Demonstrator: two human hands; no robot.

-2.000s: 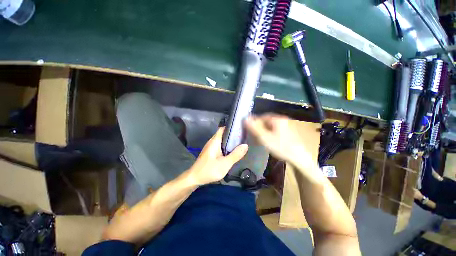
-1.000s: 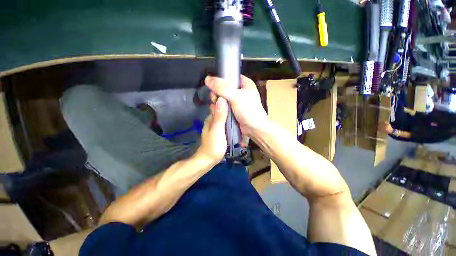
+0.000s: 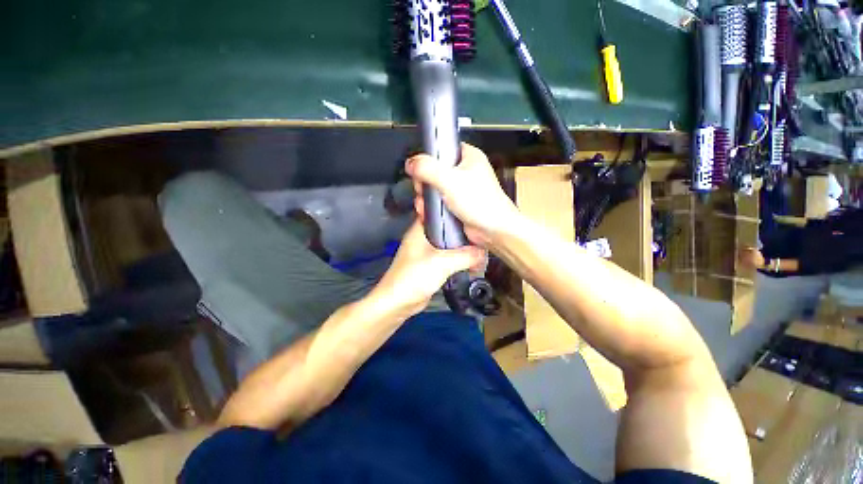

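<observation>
A hot-air brush (image 3: 436,109) with a long grey handle points away from me. Its silver and black head with pink-red bristles lies over the green bench and is cut off by the top edge. My right hand (image 3: 466,194) is closed around the middle of the handle. My left hand (image 3: 421,263) grips the handle's lower end, its thumb across it. A black power cord with a round swivel fitting (image 3: 473,294) shows just below the handle's end, near my shirt. The inside of the handle is hidden.
A small mallet (image 3: 532,76) and a yellow screwdriver (image 3: 612,74) lie on the green bench (image 3: 237,66), right of the brush. Other styling brushes (image 3: 733,85) lie further right. Open cartons (image 3: 549,260) with black cords stand below the bench edge. A person's arm (image 3: 776,264) shows at far right.
My right hand, blurred above the handle two seconds ago, has closed on its middle. My left hand has moved to the handle's lower end since one second ago. The view has shifted.
</observation>
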